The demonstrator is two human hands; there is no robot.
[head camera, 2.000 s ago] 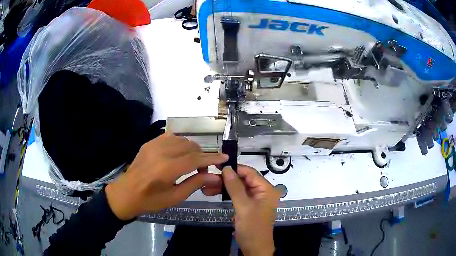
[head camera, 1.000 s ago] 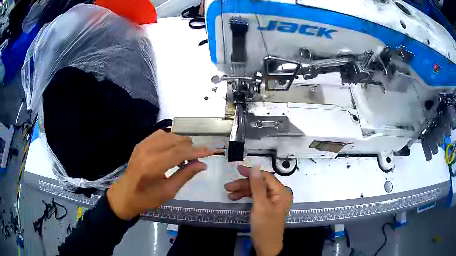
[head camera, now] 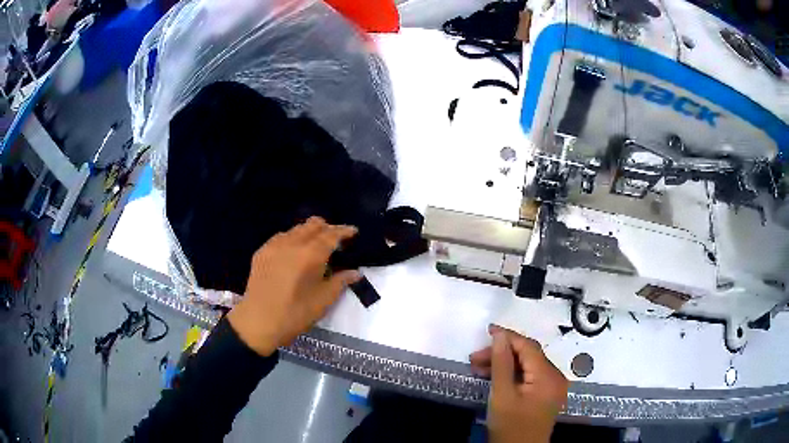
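Note:
My left hand (head camera: 298,272) is over the near right edge of the bundle of black pieces (head camera: 251,182), fingers apart; whether it grips a piece is unclear. A strap end (head camera: 366,292) sticks out beside its fingertips, and strap loops (head camera: 405,229) hang out further right. A clear plastic bag (head camera: 346,65) surrounds the bundle. My right hand (head camera: 523,376) is low near the table's front edge, fingers curled, holding nothing visible. The end of a black strip (head camera: 530,281) lies at the strip guide below the needle area (head camera: 549,177) of the coverstitch machine (head camera: 657,65).
The cylinder bed (head camera: 480,228) projects left under the needle. An orange-red disc (head camera: 372,13) and black cords (head camera: 489,43) are behind the bag. A measuring tape strip (head camera: 389,376) follows the curved front edge. Scraps lie on the floor at left.
The view has turned left. My left hand has moved from the strip at the machine to the black bundle. My right hand has let go of the strip and drawn back from it.

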